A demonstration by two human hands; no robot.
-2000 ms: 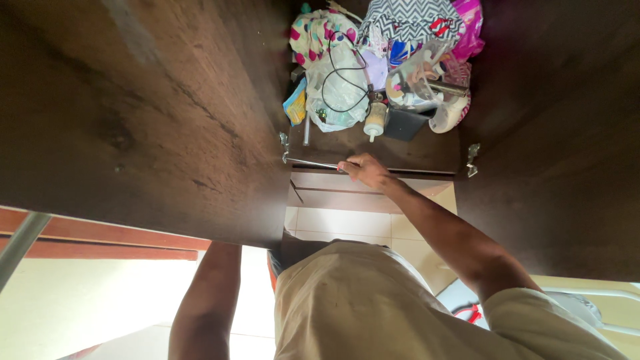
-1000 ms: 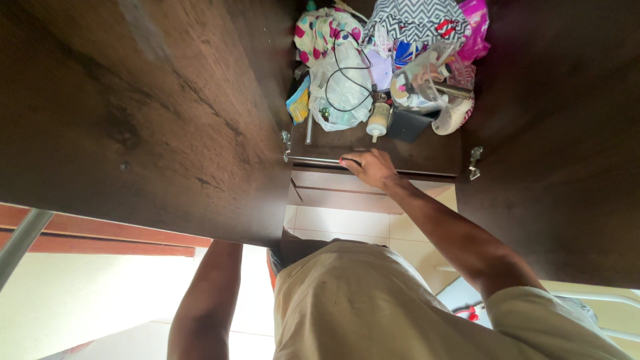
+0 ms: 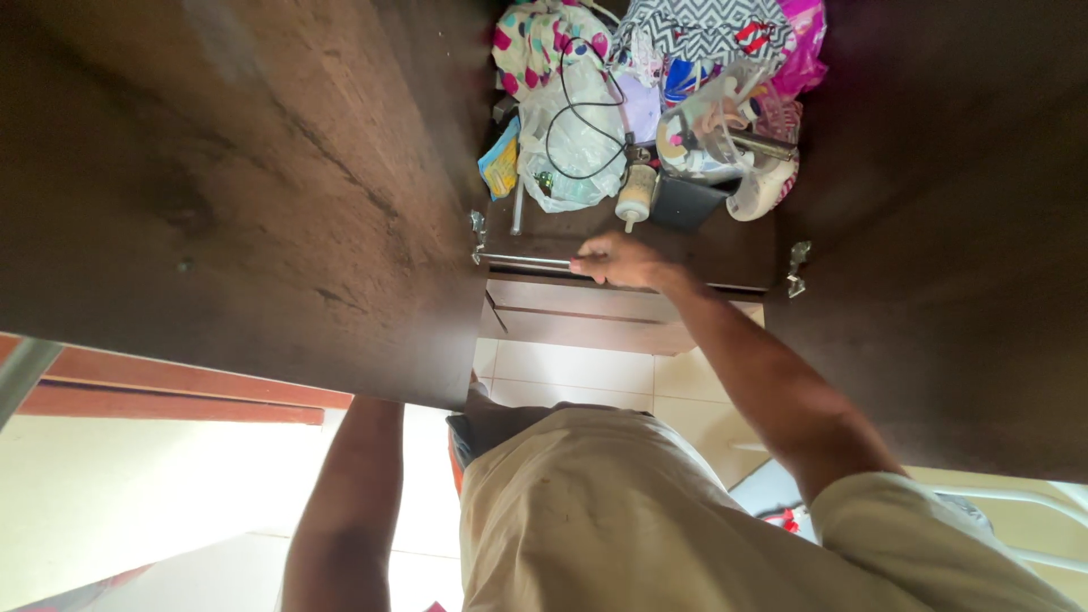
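Note:
My right hand [image 3: 625, 259] is at the front edge of the cabinet shelf [image 3: 544, 242], its fingers closed around the end of a thin metal rod [image 3: 527, 260] that looks like a screwdriver shaft. The rod runs left to the metal hinge [image 3: 478, 236] at the base of the left door [image 3: 280, 195]. My left forearm [image 3: 353, 501] reaches up behind that door, which hides my left hand. A second hinge [image 3: 797, 268] sits by the right door [image 3: 943, 238].
On the shelf lie a clear plastic bag [image 3: 574, 136] with a black cable [image 3: 557, 119] over it, a bottle with a nozzle [image 3: 636, 194], a black box [image 3: 688, 202], a clear container [image 3: 710, 127] and patterned cloth [image 3: 705, 30]. Below is a tiled floor [image 3: 569, 365].
My right hand has shifted its fingers slightly but stays at the shelf's front edge. The doors and the things on the shelf look unchanged.

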